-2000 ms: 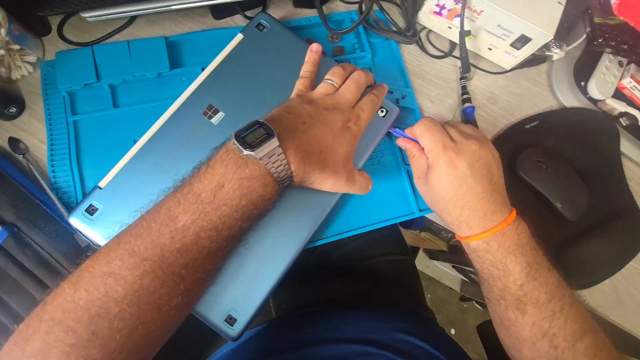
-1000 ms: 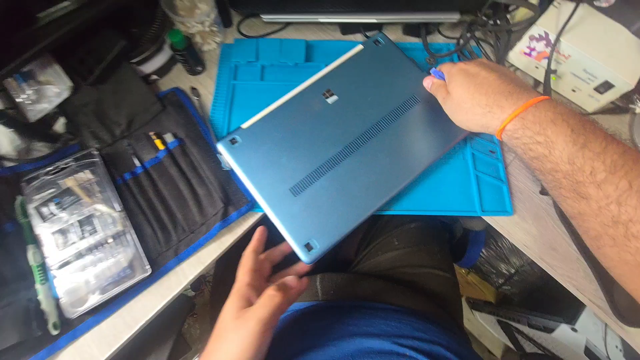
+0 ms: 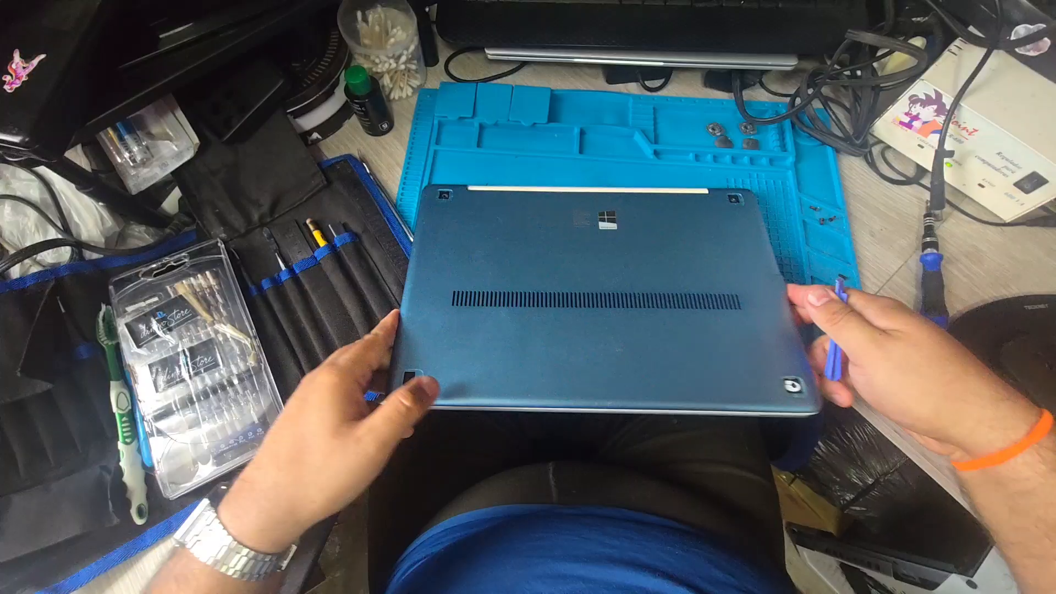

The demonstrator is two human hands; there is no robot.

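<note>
A blue laptop (image 3: 594, 247) lies upside down, its vent strip and corner screw recesses facing up, on a blue silicone repair mat (image 3: 528, 153) and jutting past the mat's near side. My left hand (image 3: 330, 421) grips the laptop's near left corner, thumb on the bottom cover and fingers at the side edge. At the right edge my right hand (image 3: 883, 355) touches the laptop with its fingertips and holds a small blue plastic pry tool (image 3: 836, 338). Small screws (image 3: 822, 216) lie on the mat's right part.
To the left are an open tool roll (image 3: 330, 272), a clear bit case (image 3: 194, 371) and a green-and-white toothbrush (image 3: 124, 421). Behind stand a green-capped bottle (image 3: 367, 103) and a tub of cotton swabs (image 3: 381, 49). At right are cables, a white regulator box (image 3: 978, 136) and a screwdriver (image 3: 932, 272).
The laptop has turned from slanted to nearly square with me. My left hand, flat across its far right corner two seconds ago, now grips the near left corner. The view has shifted.
</note>
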